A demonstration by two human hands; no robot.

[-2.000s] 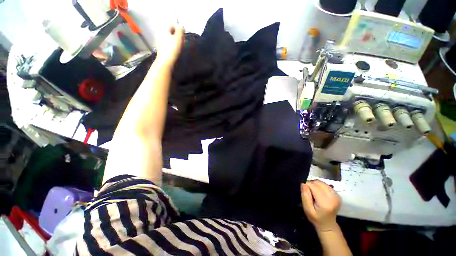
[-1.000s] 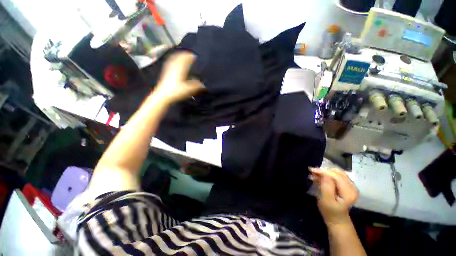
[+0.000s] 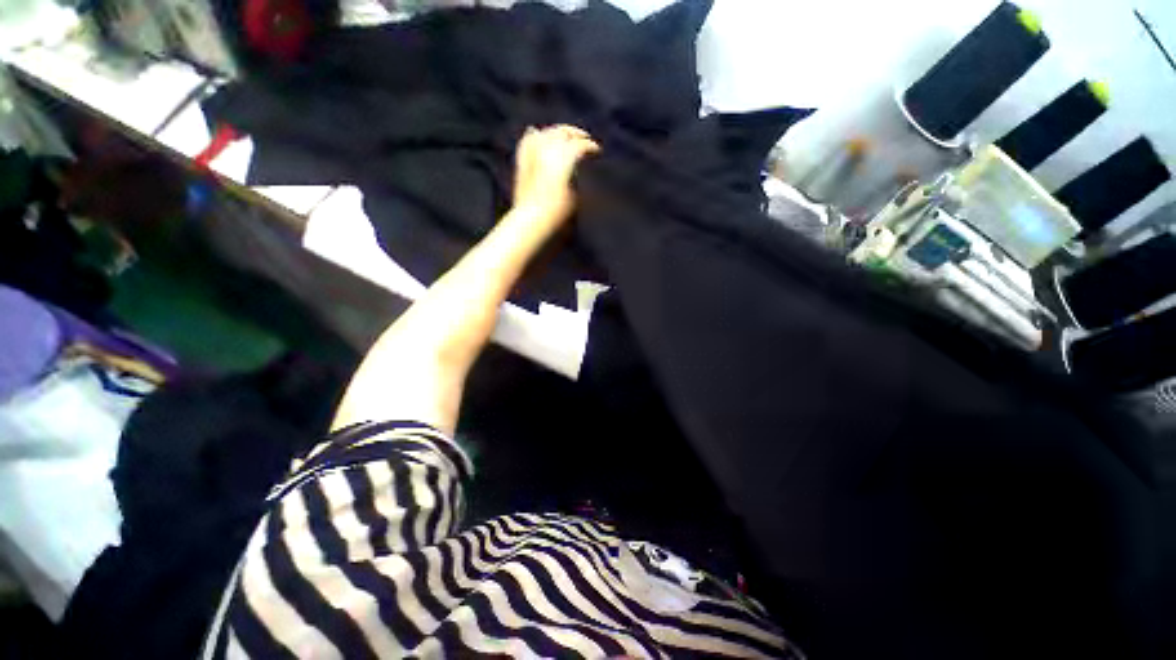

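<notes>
A long smooth black garment panel [image 3: 825, 387] stretches from my left hand across to the lower right and covers the table and most of the machine's lower part. My left hand [image 3: 555, 161] grips the panel's upper left end, fingers closed on the cloth. A crumpled black cut-piece pile [image 3: 413, 97] lies beyond and around my hand, with pointed corners at the top. The overlocker [image 3: 974, 271] shows only its upper part behind the raised cloth; its needle area is hidden. My right hand is not in view.
Large black thread cones [image 3: 980, 71] stand behind the machine at the right. The white table's front edge [image 3: 368, 264] runs diagonally on the left. A dark box with a red round part [image 3: 277, 26] is at the top left. A purple container [image 3: 32, 342] is at the far left.
The view has turned and shifted. My left hand has come right and taken hold of cloth. The panel is now spread over the machine's front. My right hand has left the picture.
</notes>
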